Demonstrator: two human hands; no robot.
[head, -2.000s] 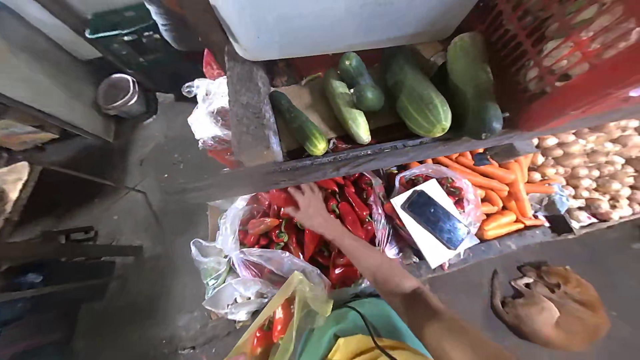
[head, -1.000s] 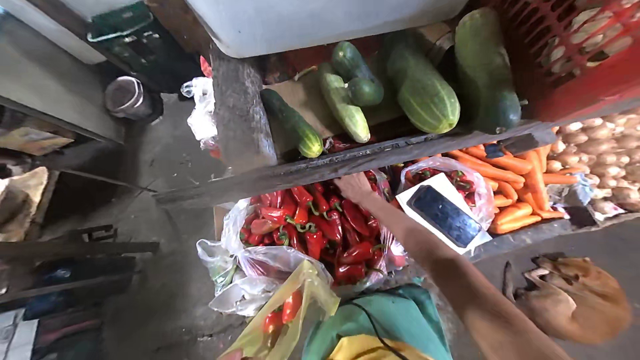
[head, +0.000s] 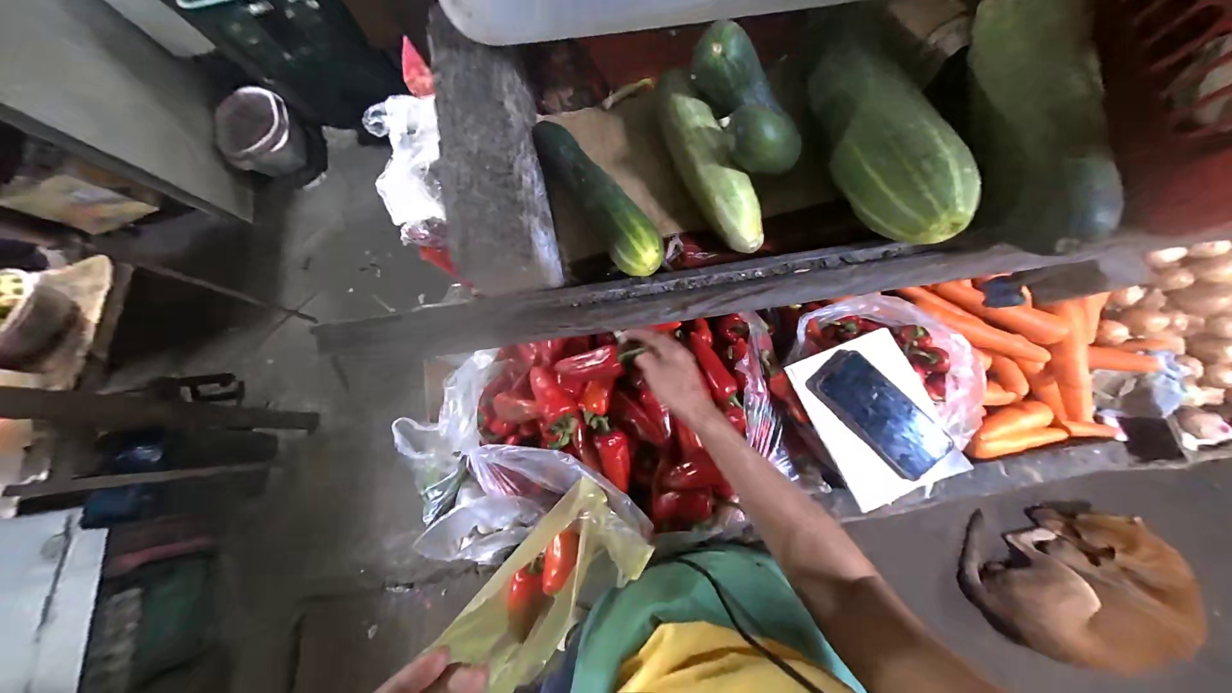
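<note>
My right hand (head: 666, 371) reaches into a heap of red peppers (head: 640, 423) in a clear plastic bag, its fingers at the green stem of one pepper; whether they grip it I cannot tell. At the bottom edge, my left hand (head: 435, 674) is partly in view and holds a yellow translucent plastic bag (head: 500, 616). Inside that bag lie a few red peppers (head: 560, 558).
Above the peppers runs a wooden shelf edge (head: 577, 310), with cucumbers (head: 602, 202) behind it. To the right are a smartphone (head: 881, 414) on a white box, carrots (head: 1068, 356) and a pile of onion-like bulbs (head: 1189, 298). A brown dog (head: 1107, 592) lies curled on the floor.
My right hand has shifted from the upper edge of the pepper heap, near the shelf, to a spot farther left among the peppers. My left hand has come into view at the bottom.
</note>
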